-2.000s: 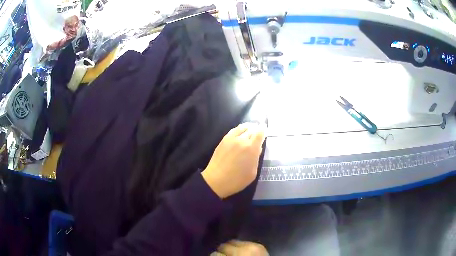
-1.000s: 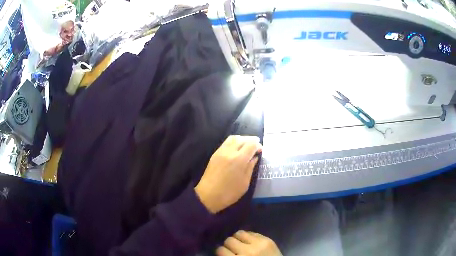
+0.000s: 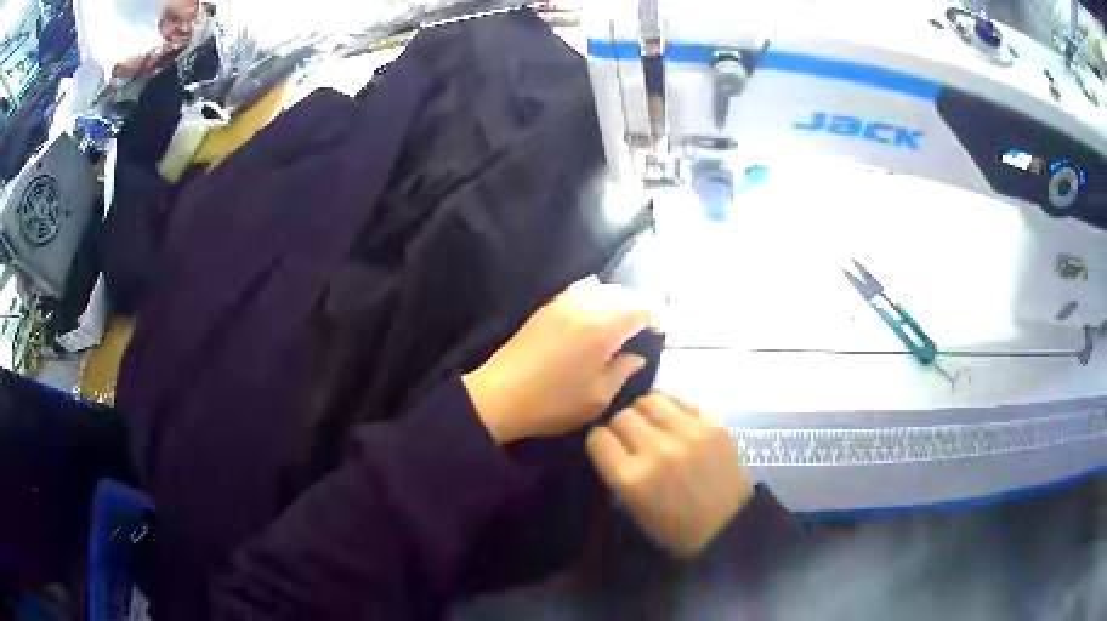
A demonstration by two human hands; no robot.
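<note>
A large dark garment piece covers the table left of the needle and hangs over the front edge. Its right border runs up to the bright needle area of the white JACK sewing machine. My left hand pinches the fabric edge on the table below the needle. My right hand is just in front of it, palm down, with its fingertips on the same folded edge. The presser foot is lost in the lamp glare.
Teal thread snips lie right of the needle with a loose thread end. A ruler strip runs along the front. A blue-rimmed basket is low at left, a grey vented housing farther back. Clear plastic bags lie behind.
My right hand has risen from the lap to the fabric edge beside my left hand. My left hand now grips a bunched part of the edge. The camera view has shifted a little.
</note>
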